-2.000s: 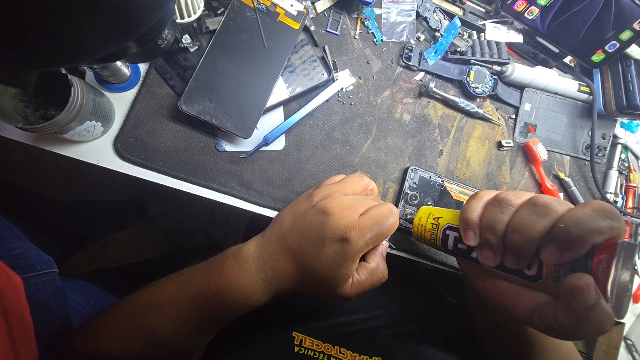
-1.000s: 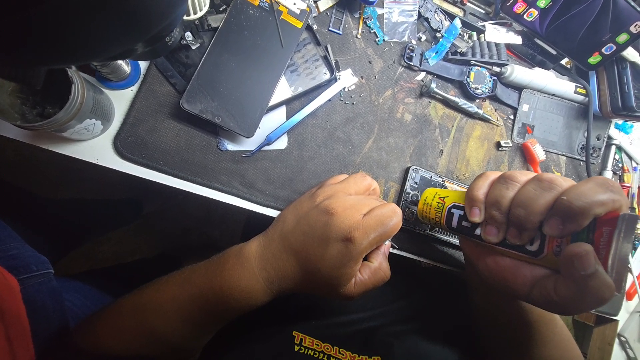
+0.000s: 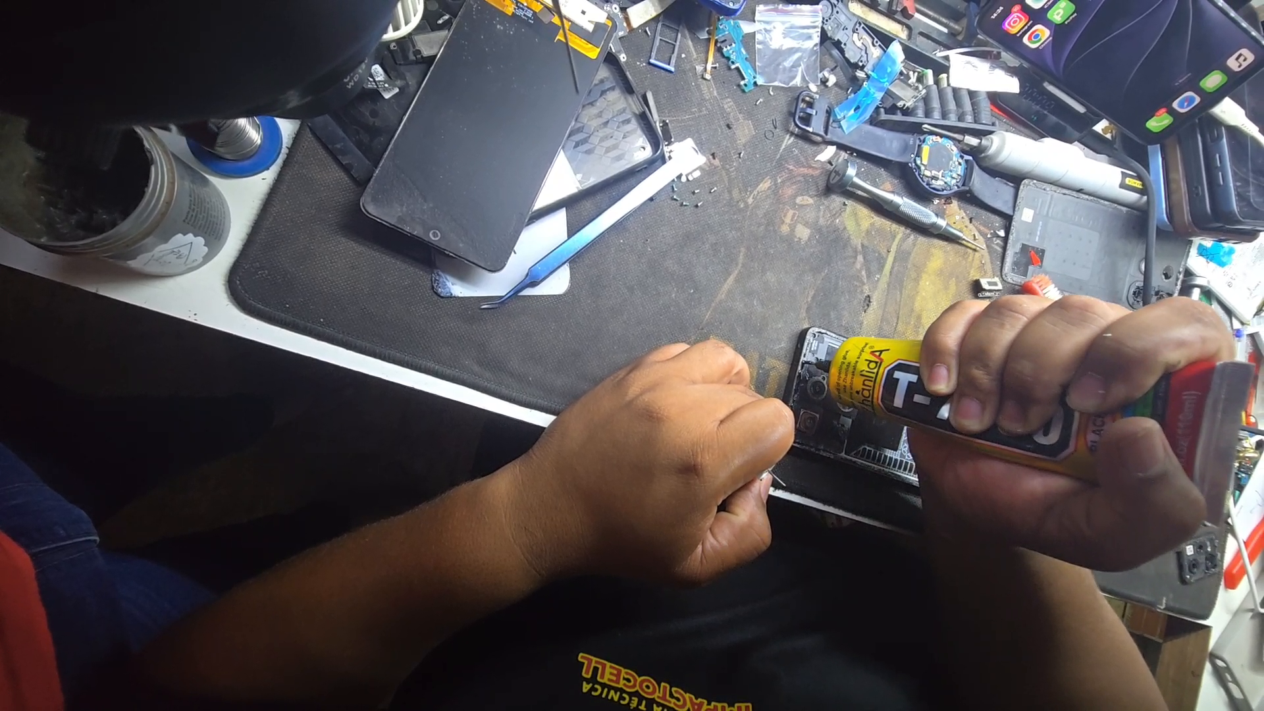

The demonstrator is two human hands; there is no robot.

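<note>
My right hand (image 3: 1066,425) grips a yellow and black tube of Zhanlida adhesive (image 3: 889,380), its narrow end pointing left over an opened phone (image 3: 825,425) at the mat's front edge. The tube and my fingers hide much of that phone. Whether the tube's tip touches it cannot be told. Just left of the phone, my left hand (image 3: 671,464) is closed in a fist, back of the hand up. A thin metal point (image 3: 774,478) sticks out between its thumb and fingers; the rest of that small item is hidden.
On the dark work mat (image 3: 395,326) lie a phone screen (image 3: 464,138), blue tweezers (image 3: 592,227), a precision screwdriver (image 3: 904,205), an opened smartwatch (image 3: 938,163) and a phone back cover (image 3: 1076,237). A grimy jar (image 3: 178,217) stands at left. A lit phone (image 3: 1126,49) is at upper right.
My right hand has tilted the tube, and its narrow end has come to lie over the upper part of the opened phone. My left hand has stayed in place.
</note>
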